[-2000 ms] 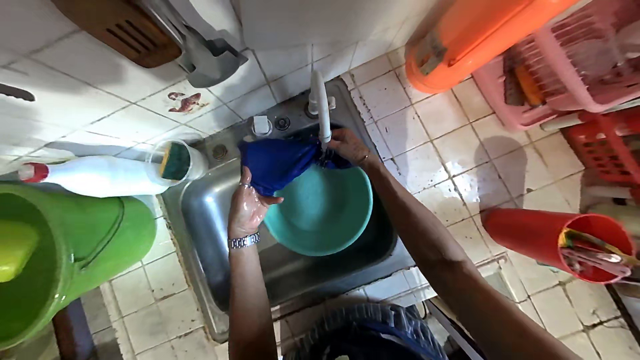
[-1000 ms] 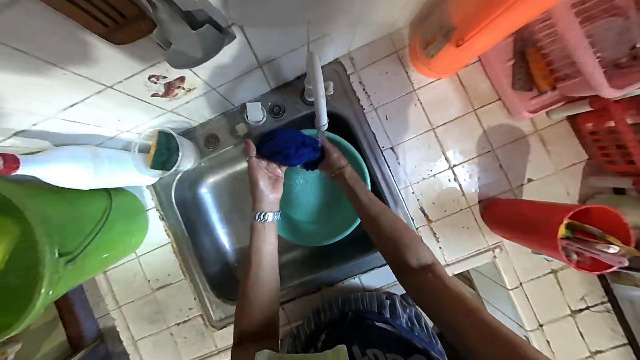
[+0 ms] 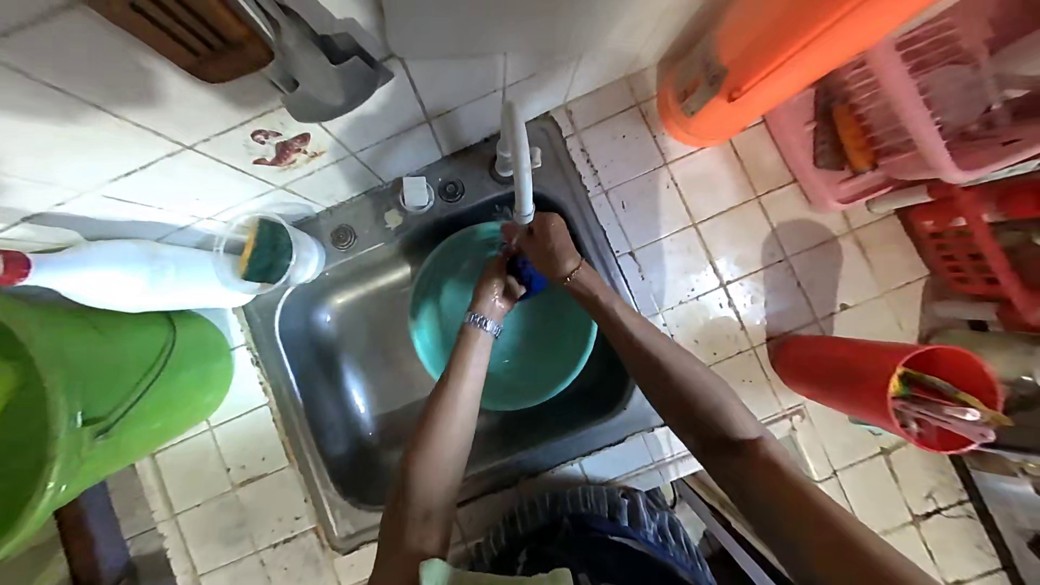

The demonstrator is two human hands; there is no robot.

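Note:
My left hand, with a metal watch at its wrist, and my right hand are close together over a teal plastic basin. Between them they grip a dark blue cloth, bunched small and mostly hidden by the fingers. Just above my right hand is the spout of a white faucet. The basin rests in the right part of a stainless steel sink.
To the left lie a white bottle, a clear cup with a green-yellow sponge, and a green bucket. On the right are an orange container, a pink dish rack and a red cup of utensils.
Both hands have drawn together beneath the spout. The blue cloth, spread between them two seconds ago, is now bunched and mostly covered by the fingers.

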